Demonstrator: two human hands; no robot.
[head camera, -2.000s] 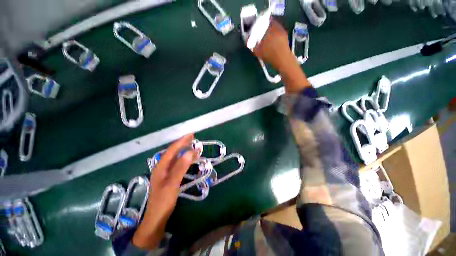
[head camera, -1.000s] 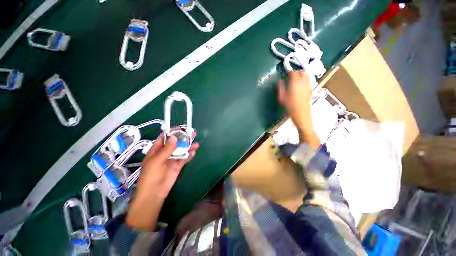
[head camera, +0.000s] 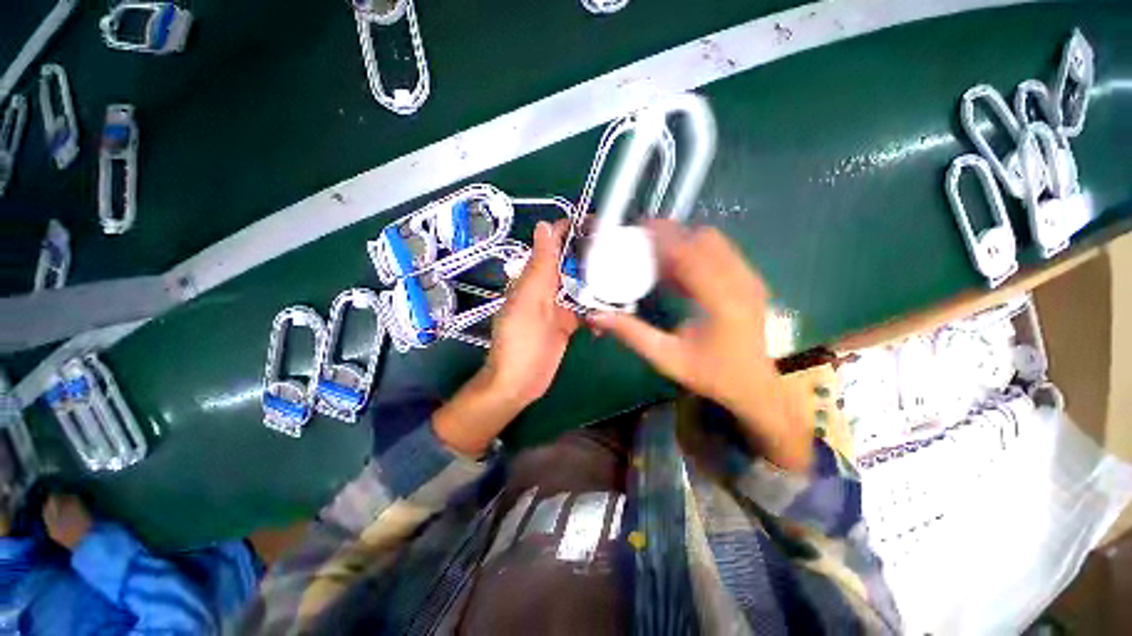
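Observation:
My left hand (head camera: 534, 323) holds a loop-handled unit with a blue part (head camera: 572, 267), its loop pointing up, at the middle of the view. My right hand (head camera: 714, 317) holds a white loop-handled unit (head camera: 621, 263) by its round hub, right against the first one; it is blurred. The two units overlap, so whether they are joined cannot be told. A pile of units with blue parts (head camera: 422, 304) lies just left of my left hand. Two more such units (head camera: 348, 354) lie side by side further left.
A pale divider rail (head camera: 466, 152) crosses the green surface, with spaced units beyond it. White units (head camera: 1049, 186) lie in a group at right. An open carton (head camera: 1068, 311) with white units and a liner bag (head camera: 1068, 503) stands at lower right. A person's blue sleeve (head camera: 168, 584) shows at lower left.
My right hand has moved left from the white group and now holds a white unit against the one in my left hand. The view has turned, and a blue-clad person shows at lower left.

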